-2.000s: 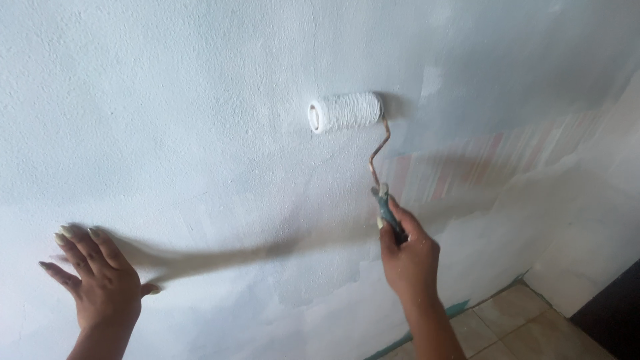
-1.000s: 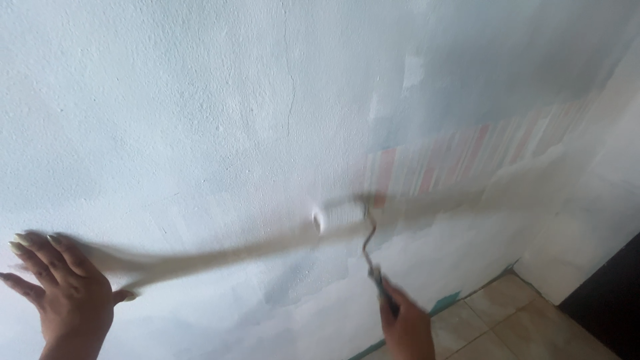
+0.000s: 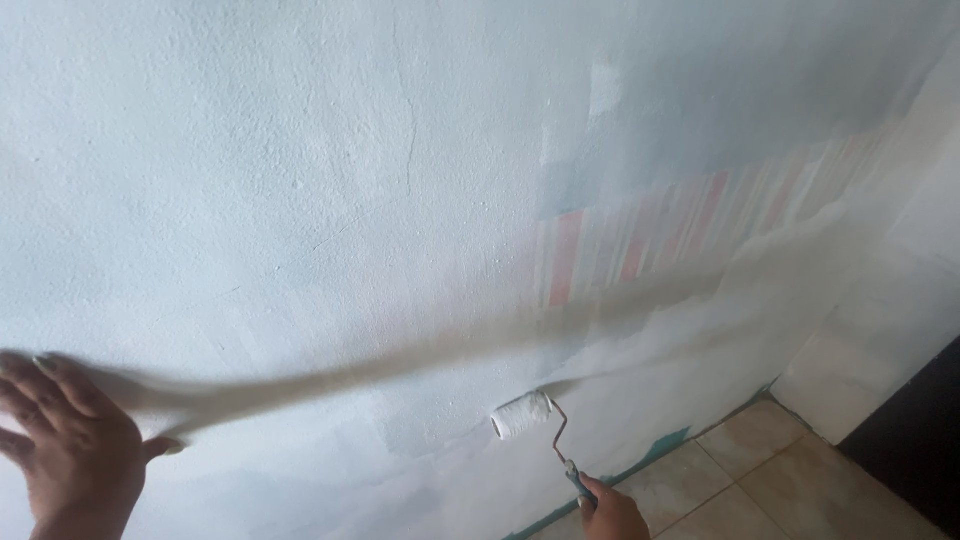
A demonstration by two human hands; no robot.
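My right hand (image 3: 613, 514) grips the dark handle of a small paint roller (image 3: 523, 415) at the lower middle of the view. The roller's white, paint-covered sleeve lies against the lower part of the wall (image 3: 360, 165), joined to the handle by a bent wire frame. At the lower left, my left hand (image 3: 75, 442) rests on the wall with its fingers spread, holding nothing; its outer fingers are cut by the view's edge. The wall carries uneven white paint over grey, with a band of pink and pale stripes (image 3: 637, 232) showing through at the right.
A tiled floor (image 3: 720, 480) meets the wall at the lower right, with a teal strip (image 3: 664, 444) along the wall's foot. An adjoining wall (image 3: 892, 330) stands at the right, beside a dark area (image 3: 915, 435). A thin crack runs down the upper wall.
The roller in my right hand has moved down the wall, from above the striped band to below it. My left hand stays spread on the wall. The view has shifted somewhat.
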